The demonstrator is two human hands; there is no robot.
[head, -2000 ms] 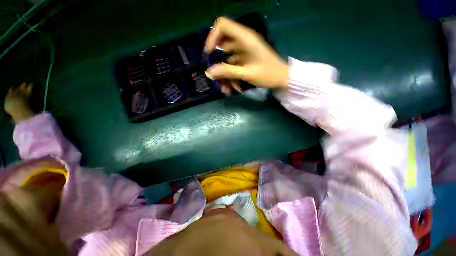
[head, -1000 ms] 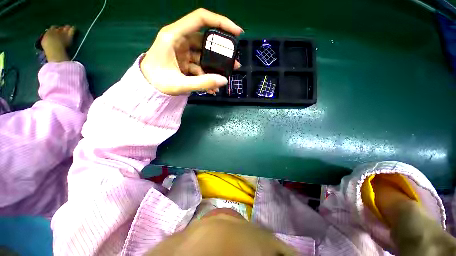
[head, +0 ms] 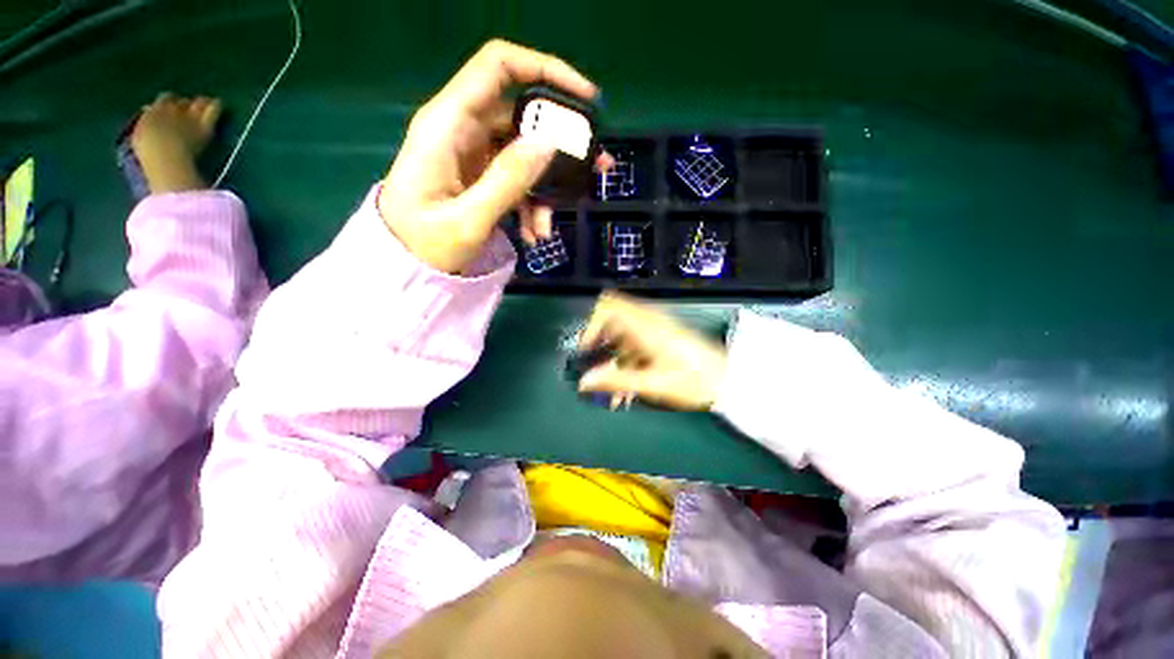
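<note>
My left hand (head: 451,161) holds a black rounded unit (head: 558,133) above the tray's left part, its white label facing up and my thumb over part of the label. My right hand (head: 650,354), slightly blurred, is just in front of the tray with a small dark unit (head: 591,363) pinched in its fingertips. The black compartment tray (head: 670,286) lies on the green worktop. Several of its pockets hold dark units with thin grid-like lines. The two rightmost pockets look empty. My left hand hides the tray's left end.
The glossy green worktop (head: 978,258) curves across the view. At the left, another person's hand (head: 177,129) and pink sleeve rest on it, beside a thin white cable (head: 274,84). A yellow and white item (head: 18,213) stands at the far left edge.
My right arm has come from the lower right to in front of the tray, with a dark unit in the fingers. My left thumb has moved up onto the labelled face of its unit.
</note>
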